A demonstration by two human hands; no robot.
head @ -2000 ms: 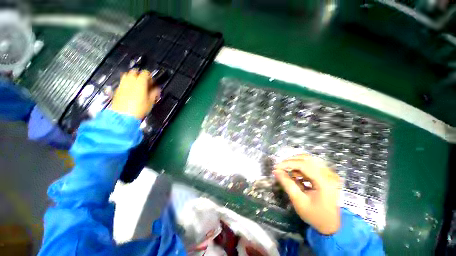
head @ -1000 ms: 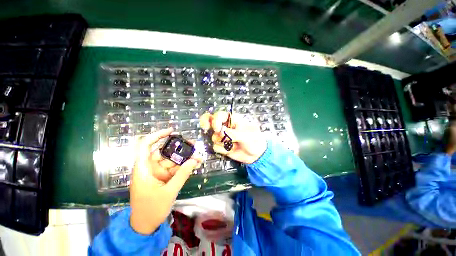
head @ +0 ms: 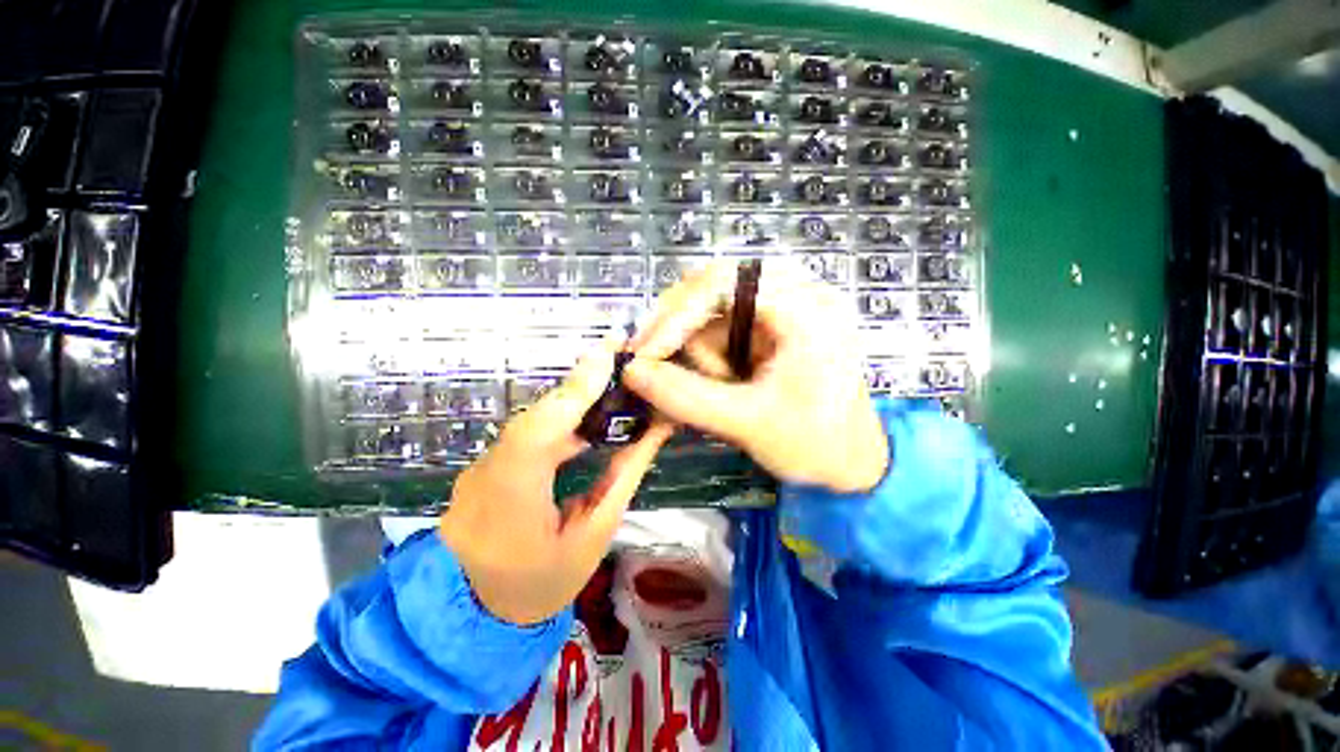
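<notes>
My left hand holds a small black housing upright between thumb and fingers, over the near edge of the clear blister tray. My right hand meets it, thumb and fingertips at the housing's top edge. A thin dark tool sticks up between the fingers of my right hand. Whether a small part is pinched in my right fingertips is hidden. The clear tray has rows of pockets with small dark parts; glare washes out its middle rows.
A black tray with big square pockets lies at the left, holding a loose dark item. Another black tray lies at the right. A white rail runs behind at the upper right. A blue sleeve shows at the right edge.
My left hand came from the left black tray and now holds the housing, turned from flat to edge-on. My right hand has closed in on it from the right.
</notes>
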